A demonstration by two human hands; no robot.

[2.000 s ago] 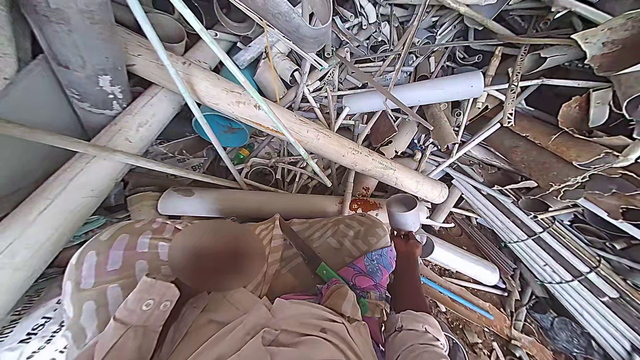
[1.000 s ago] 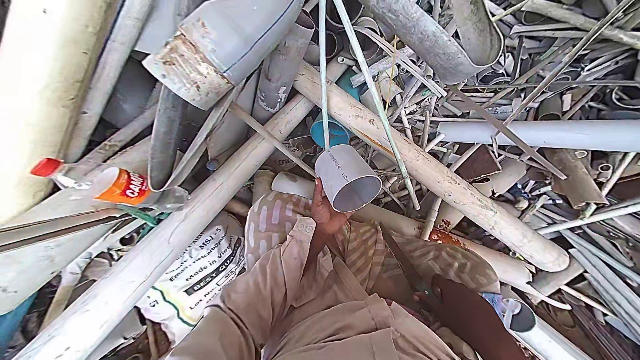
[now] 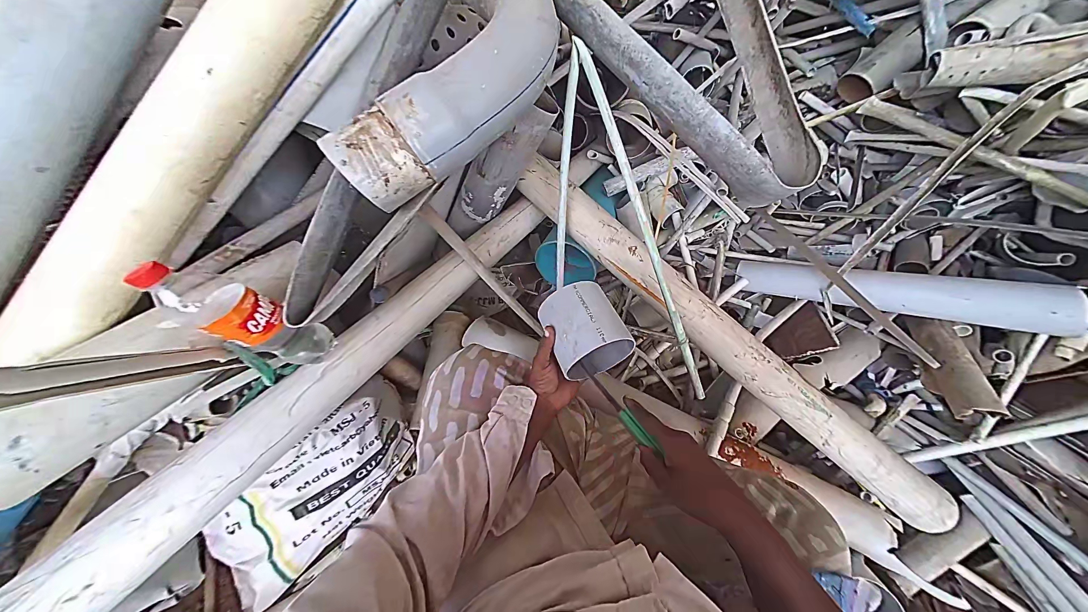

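A short cut length of grey plastic pipe point(image 3: 585, 327), printed on its side, is gripped by my left hand point(image 3: 551, 378), its open end tilted down toward me. My right hand point(image 3: 667, 455) holds a knife by its green handle point(image 3: 637, 431). The dark blade point(image 3: 600, 389) points up to the left, and its tip reaches the pipe's open end; how far it goes in is hidden. Both hands are over my lap, above the patterned cloth point(image 3: 463, 399).
Long pale pipes point(image 3: 748, 348) cross in front of me and at my left point(image 3: 280, 416). A plastic bottle with a red cap point(image 3: 255, 316) lies at left, above a printed white sack point(image 3: 314, 493). A large grey pipe bend point(image 3: 476, 85) is ahead. Pipe scrap point(image 3: 926, 161) piles up at right.
The pipe piece was in my right hand two seconds ago; one second ago my left hand held it. The knife in my right hand has since come up to its open end. The view has swung left.
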